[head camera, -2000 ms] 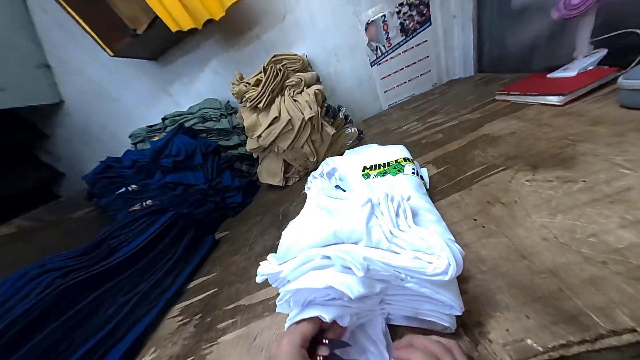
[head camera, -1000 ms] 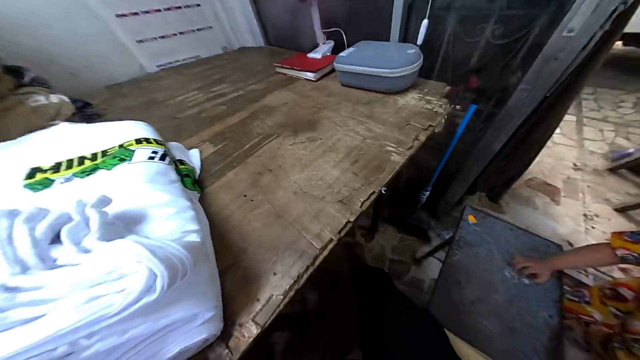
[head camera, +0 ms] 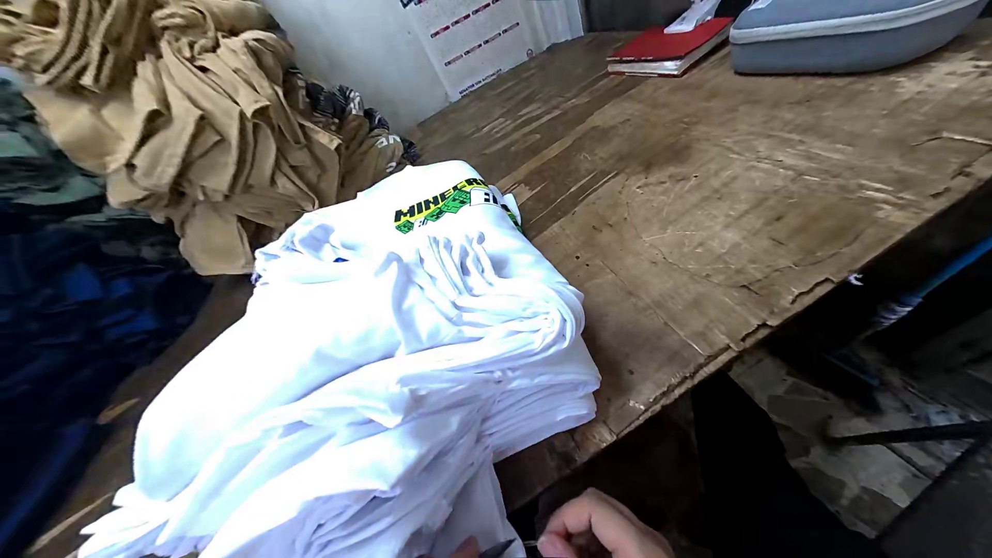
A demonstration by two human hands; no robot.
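A thick stack of white T-shirts (head camera: 341, 333) lies at the table's front edge, its near part hanging in loose folds. The top shirt at the back bears a green, yellow and black print (head camera: 446, 205). At the bottom edge, my right hand (head camera: 601, 527) is curled beside the hanging white cloth, thumb and forefinger together at a thin pale thread (head camera: 531, 543). Just left of it, only a fingertip or two of my left hand (head camera: 465, 549) show against the cloth. A dark pointed blade (head camera: 497, 549) sticks out beside them; the rest of that hand is out of frame.
Tan garments (head camera: 225, 132) are heaped at the back left, with dark blue garments (head camera: 85, 310) nearer on the left. On the wooden table (head camera: 721, 194), a red book (head camera: 670, 48) and a grey case (head camera: 845, 39) stand at the back right. A dark flat surface (head camera: 945, 496) is at lower right.
The view swung right, then back left to the white shirts. My hands, out of view one second ago, show again at the bottom. The other person's hand has left the view.
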